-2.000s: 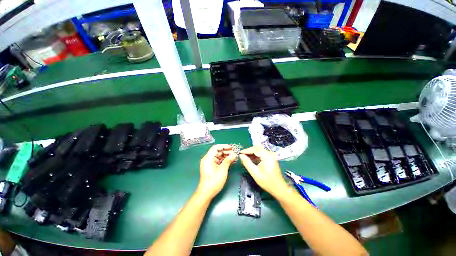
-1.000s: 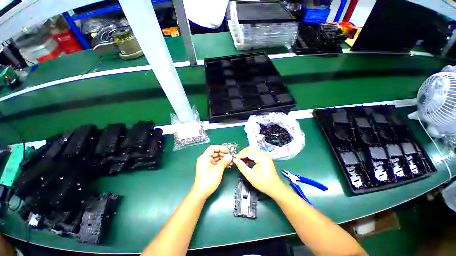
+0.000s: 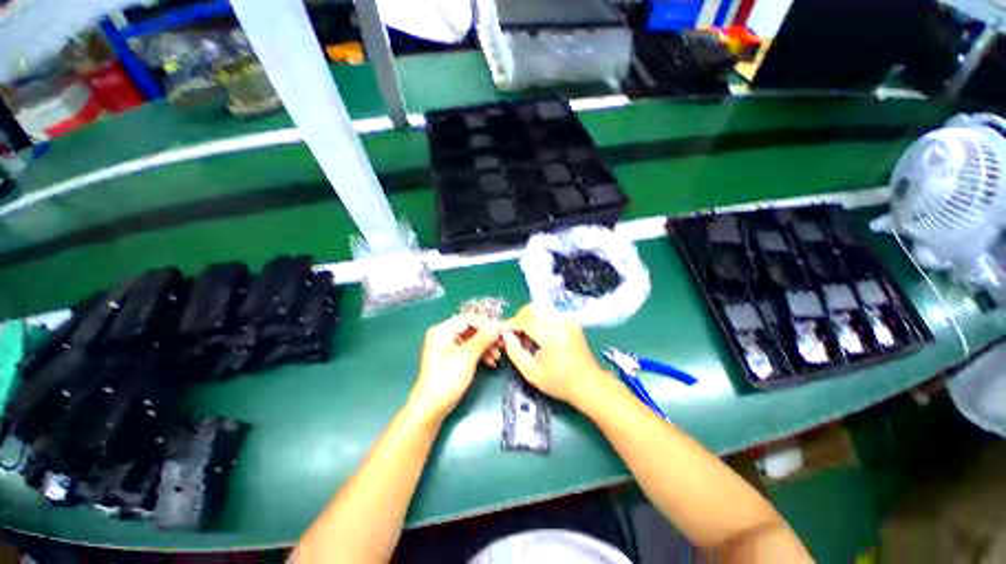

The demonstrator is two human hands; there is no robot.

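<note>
My left hand [image 3: 452,355] and my right hand [image 3: 543,350] meet at the fingertips over the green bench. The fingers are pinched together; anything between them is too small to make out. A small pile of silvery-tan pieces [image 3: 483,305] lies just beyond the fingertips. A black plastic housing [image 3: 526,419] lies on the bench below my hands, its upper end partly hidden by my right hand. An open clear bag [image 3: 633,289] holding small black plastic parts [image 3: 586,273] stands beyond my right hand. Blue-handled pliers [image 3: 645,371] lie to the right, jaws apart from my hand.
Black housings [image 3: 221,314] are heaped at left. A blister tray [image 3: 800,289] with housings is at right, near a white fan [image 3: 951,196]. Black stacked trays [image 3: 518,171] are at back centre. A clear zip bag [image 3: 399,282] lies by the white post [image 3: 320,121].
The camera view has shifted, so the bench things sit further left and higher. My hands stay together over the bench. A whitish rounded shape now shows at the bottom edge.
</note>
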